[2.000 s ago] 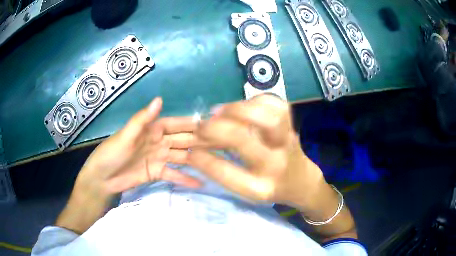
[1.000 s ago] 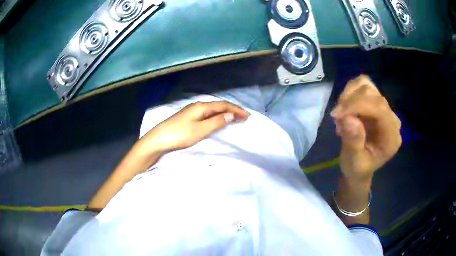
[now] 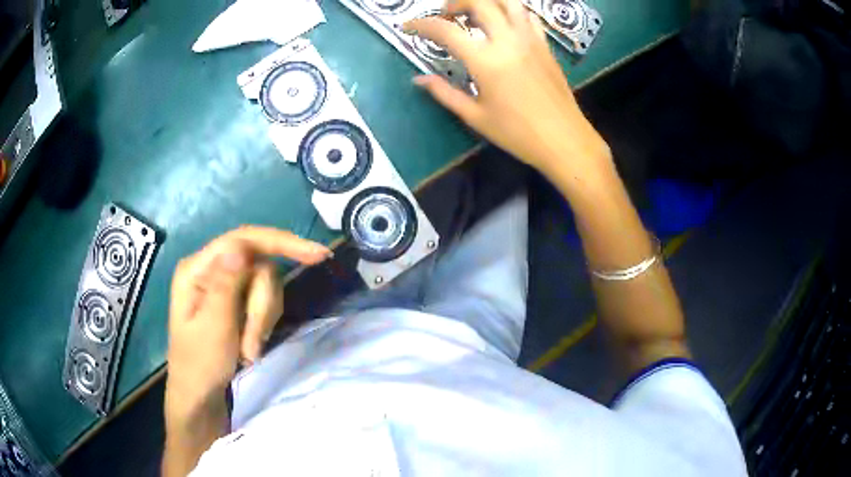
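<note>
A fitted plate [image 3: 314,199] with three bold black rings lies in front of me, its near end over the bench edge. My left hand [image 3: 244,279] is beside its near end, fingers apart and empty, not touching the plate. My right hand [image 3: 495,79] is over a silver three-seat metal plate [image 3: 397,20] at the top, fingers spread over its near seats. Whether the fingertips touch it is unclear. Another three-seat plate [image 3: 571,20] lies to its right, partly hidden by the hand.
A narrow three-ring plate [image 3: 110,312] lies at the bench's left. A white cloth or paper [image 3: 257,25] is beyond the fitted plate. A black round pad [image 3: 73,168] lies left. A pale metal frame [image 3: 42,84] stands at the left edge. A clear tray [image 3: 14,438] shows bottom left.
My right hand has moved up from beside my lap to the plate at the top. My left hand has risen off my lap towards the bench edge. The view has turned, shifting the bench things.
</note>
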